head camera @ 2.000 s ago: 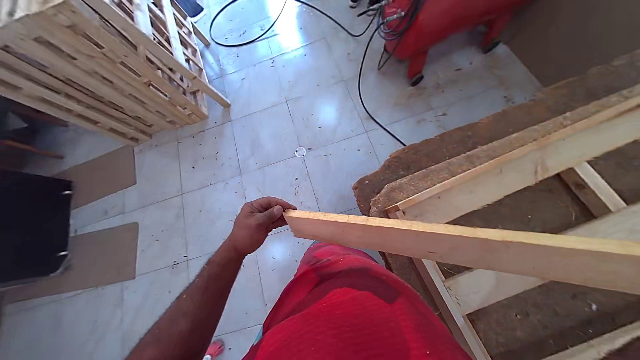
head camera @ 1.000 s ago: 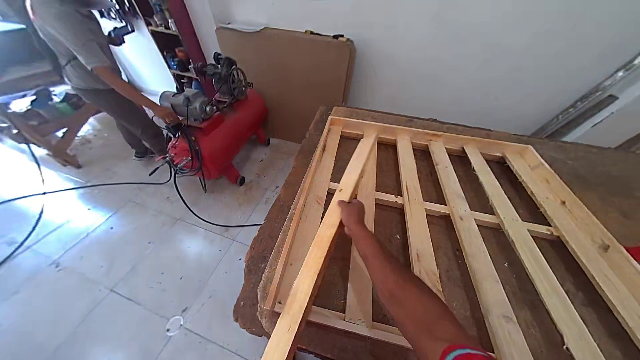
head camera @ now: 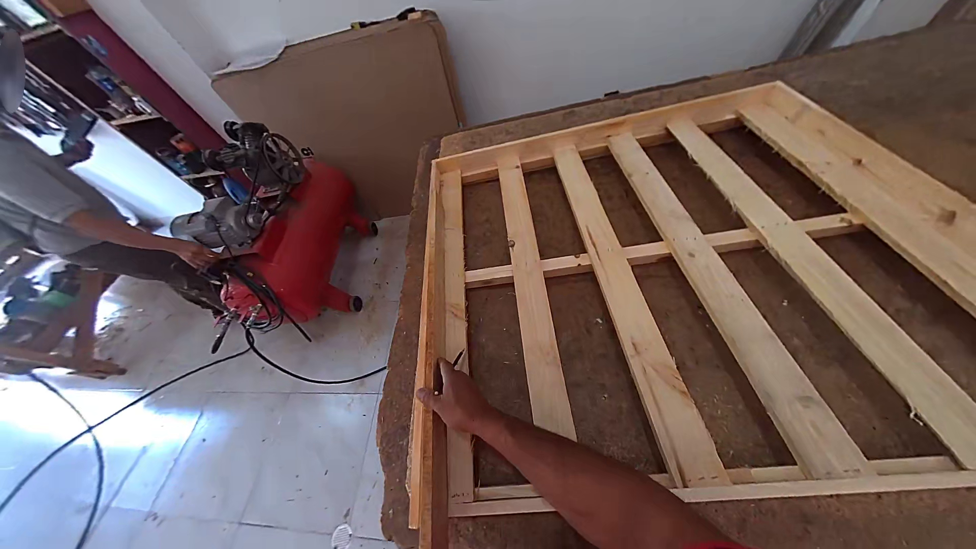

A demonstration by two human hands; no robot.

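Observation:
My right hand (head camera: 457, 396) grips a long narrow wooden plank (head camera: 419, 465) standing on edge along the left side of a slatted wooden frame (head camera: 579, 137). A thin dark pencil-like tool pokes out between its fingers. The frame lies on a worn brown tabletop. It has several pale wood slats (head camera: 602, 252) running lengthwise, a crossbar (head camera: 572, 263) through the middle and raised boards around the far and right sides. My forearm reaches across the frame's near left corner. My left hand is out of view.
A red air compressor (head camera: 305, 236) with black hoses (head camera: 305, 377) stands on the tiled floor to the left. Beside it a person in a grey shirt (head camera: 38, 191) reaches to the hoses. Large brown panels (head camera: 343, 107) lean on the wall. The table's rough left edge (head camera: 393, 427) borders the floor.
The plank was held slanting over the frame's left slats; it now lies along the frame's left side. The view has swung up from the floor since the first frame.

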